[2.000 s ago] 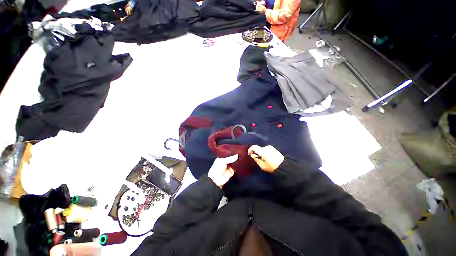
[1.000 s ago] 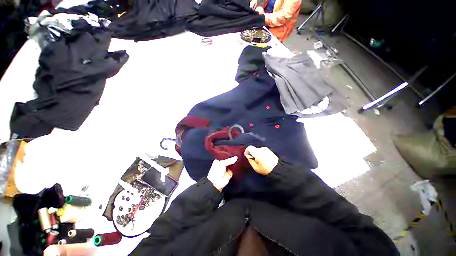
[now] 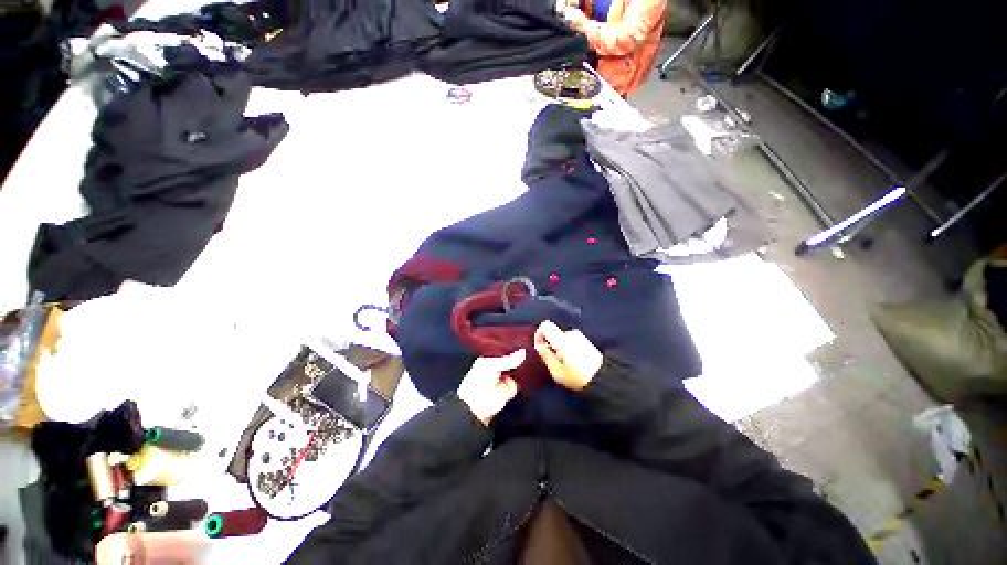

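A navy coat (image 3: 497, 237) with small red buttons lies spread in front of me. Its dark red trim (image 3: 475, 320) is gathered near my body. My left hand (image 3: 488, 384) pinches the near edge of the trim between thumb and fingers. My right hand (image 3: 569, 355) is close beside it on the right, over the trim, with its fingertips pinched together. Any needle or thread in it is too small to see. A curved hanger hook (image 3: 518, 294) sticks out beside the trim.
The button tray (image 3: 304, 447) with a dark flat rectangle (image 3: 351, 397) is left of the coat. Thread spools (image 3: 235, 523) are at lower left. Grey cloth (image 3: 660, 188) lies at the coat's far end. Black garments (image 3: 166, 177) lie along the left. A person in orange (image 3: 627, 42) is at the far edge.
My right hand has moved slightly left, closer to my left hand. My left hand still holds the trim. The coat lies almost as before.
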